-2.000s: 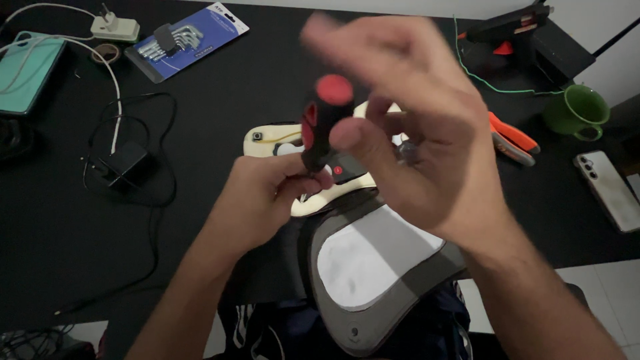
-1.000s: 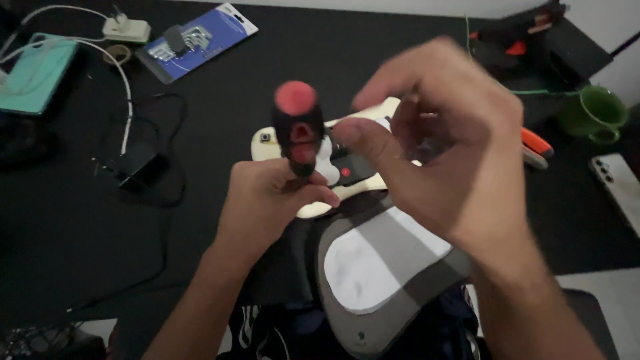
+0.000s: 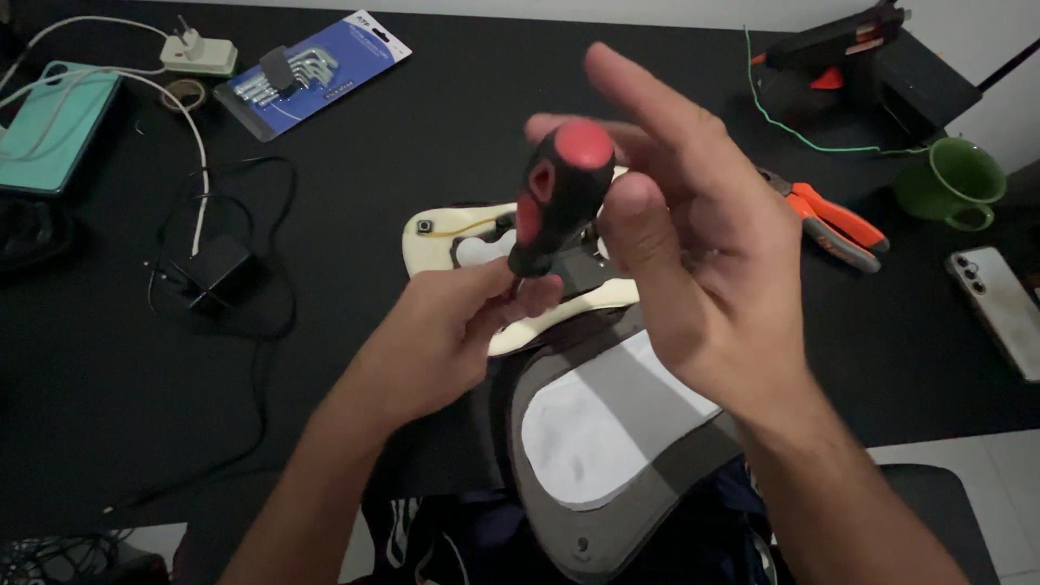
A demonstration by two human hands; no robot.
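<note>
A screwdriver with a black and red handle (image 3: 565,195) stands nearly upright, its red end toward me. My left hand (image 3: 455,333) pinches its shaft just below the handle. At the handle's right side is my right hand (image 3: 691,227), thumb and fingers spread around its upper part; whether they touch it is unclear. Under both hands lies a cream plastic housing (image 3: 561,313) with a small square part and yellow wire at its left corner. The screwdriver's tip is hidden by my left hand. Nearer me, a grey curved shell with a white panel (image 3: 609,422) reaches over the table edge.
Orange-handled pliers (image 3: 837,223), a green mug (image 3: 955,183) and a phone (image 3: 995,313) lie right. A glue gun (image 3: 837,41) rests by a black box at back right. A hex key set (image 3: 313,73), tape roll (image 3: 183,95), black adapter (image 3: 219,272), cables and teal case (image 3: 61,130) occupy the left.
My right hand has moved in from the right and now stands close against the screwdriver handle. My left hand keeps its hold low on the screwdriver.
</note>
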